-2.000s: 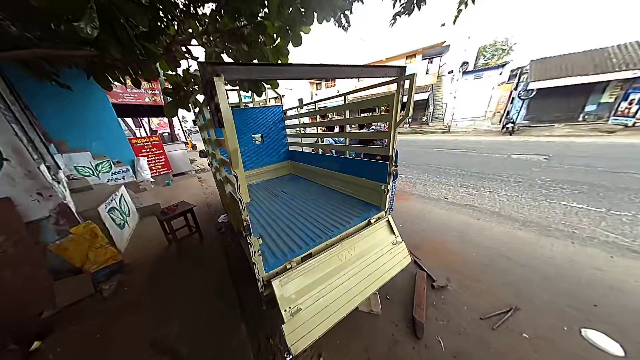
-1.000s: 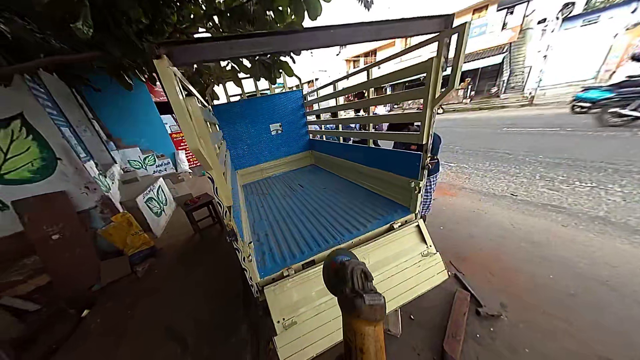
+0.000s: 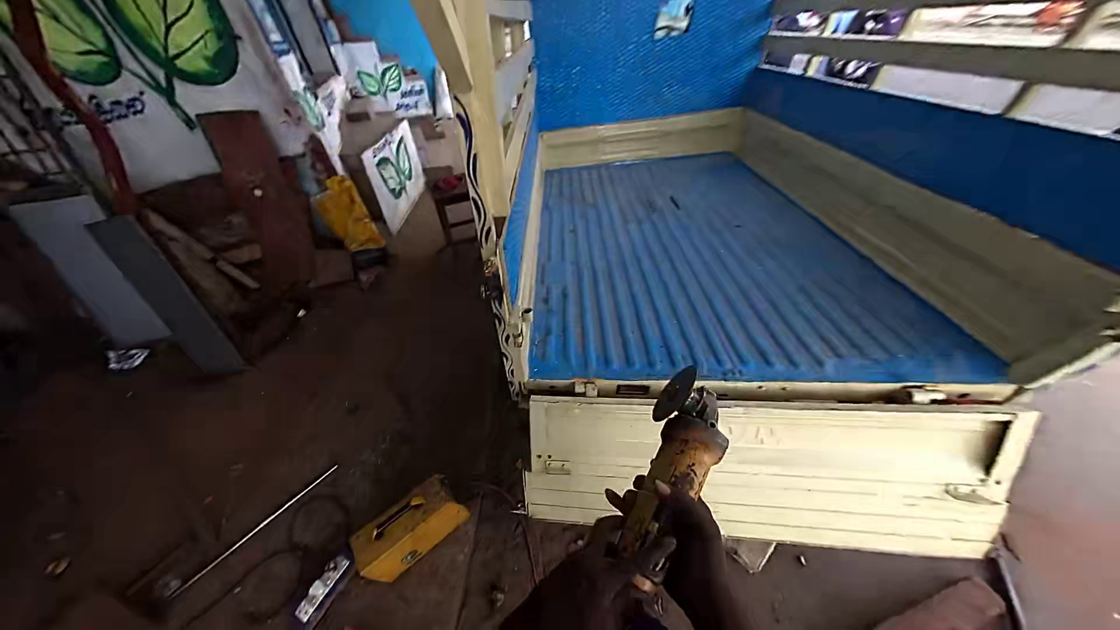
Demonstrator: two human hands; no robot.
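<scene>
A worn yellow angle grinder (image 3: 687,459) with a dark disc (image 3: 675,394) is held in both hands at the lower middle of the head view. My left hand (image 3: 595,560) wraps the rear of its body, and my right hand (image 3: 691,538) grips it from the right side. The disc is in front of the lowered cream tailgate (image 3: 787,472) of a truck bed, near its upper edge; whether they touch cannot be told. Behind the tailgate lies the blue ribbed bed floor (image 3: 700,271).
A yellow metal toolbox (image 3: 409,529), a power strip (image 3: 324,588) and a thin metal rod (image 3: 254,529) lie on the ground at the left. Boards (image 3: 258,201) and a yellow sack (image 3: 348,213) lean by the painted wall. The cream side post (image 3: 483,114) stands at the bed's left corner.
The grinder, partly in view one second ago, now shows with both hands on it. The view has moved closer to the truck bed and tilted down.
</scene>
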